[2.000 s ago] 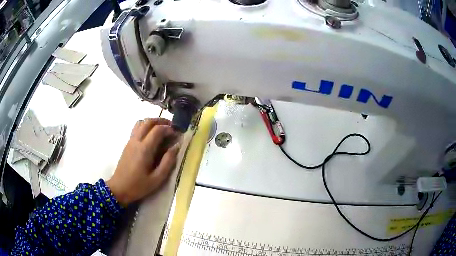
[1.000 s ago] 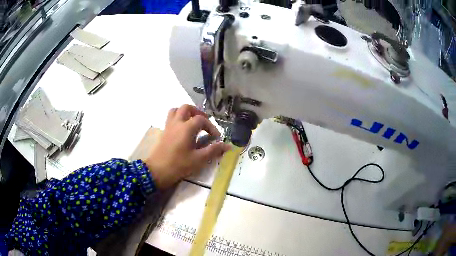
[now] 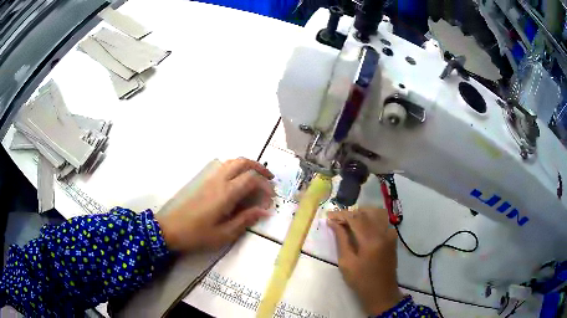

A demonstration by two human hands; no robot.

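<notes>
A beige-grey panel [image 3: 155,287] lies on the table under my left forearm, its far edge showing beyond my wrist. My left hand [image 3: 214,208] rests over it, left of the needle, thumb and index fingertips apart. The sewing machine [image 3: 323,105] has its presser foot area partly hidden behind a yellow strip [image 3: 293,245], which runs down toward me. My right hand [image 3: 368,256] is right of the strip, below the dark knob [image 3: 351,183], fingertips close together near the needle plate area. Whether they pinch anything is unclear. No zipper teeth can be made out.
Loose cut panels lie fanned in one pile [image 3: 59,133] at the left and another [image 3: 124,53] at the upper left. A red clip-like device [image 3: 391,200] hangs on a black cord right of the needle. A printed ruler [image 3: 248,297] runs along the front edge.
The view has shifted, so the machine sits further right. My right hand has come in beside the needle. My left hand's fingers have come away from the needle and strip.
</notes>
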